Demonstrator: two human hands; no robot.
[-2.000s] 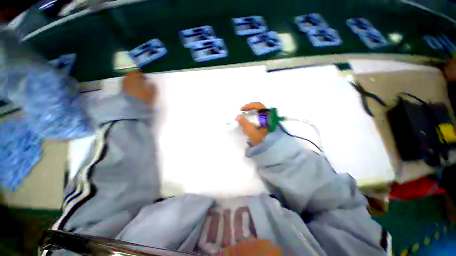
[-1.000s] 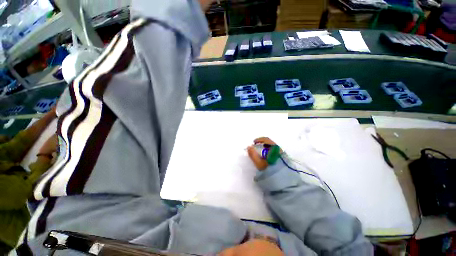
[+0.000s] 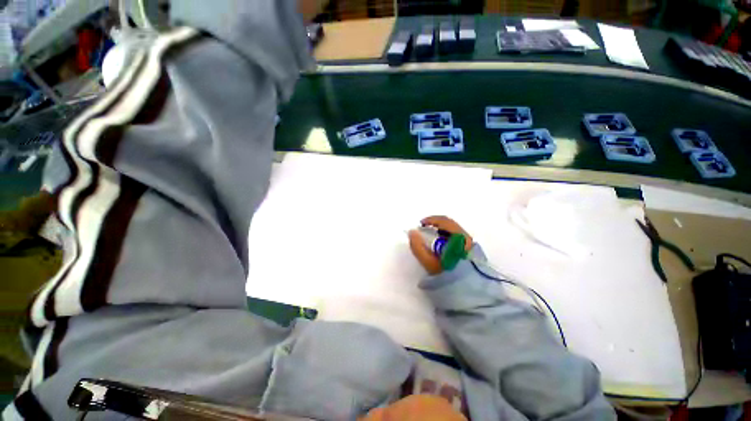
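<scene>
My right hand (image 3: 438,245) is closed around the glue syringe (image 3: 436,240) above the white paper (image 3: 354,222). The syringe's green cap (image 3: 453,252) faces right, with a pale tube and a thin dark cord (image 3: 543,300) running from it. Its front end points left, and the tip is too small to make out. My left arm is raised across the left side in a grey striped sleeve (image 3: 198,140). My left hand is out of the picture past the top edge. Blue housings (image 3: 528,143) lie spaced along the dark green conveyor belt.
Open pliers (image 3: 659,248) lie at the right of the bench beside a black box (image 3: 725,316). Behind the belt are dark blocks (image 3: 424,44), a grey tray (image 3: 539,40) and a brown board (image 3: 354,39). Part of another person's sleeve (image 3: 25,238) shows at the far left.
My left arm has swung up from the paper's far left edge, taking the hand out of view. The view has tilted and shifted. My right hand still holds the syringe over the paper.
</scene>
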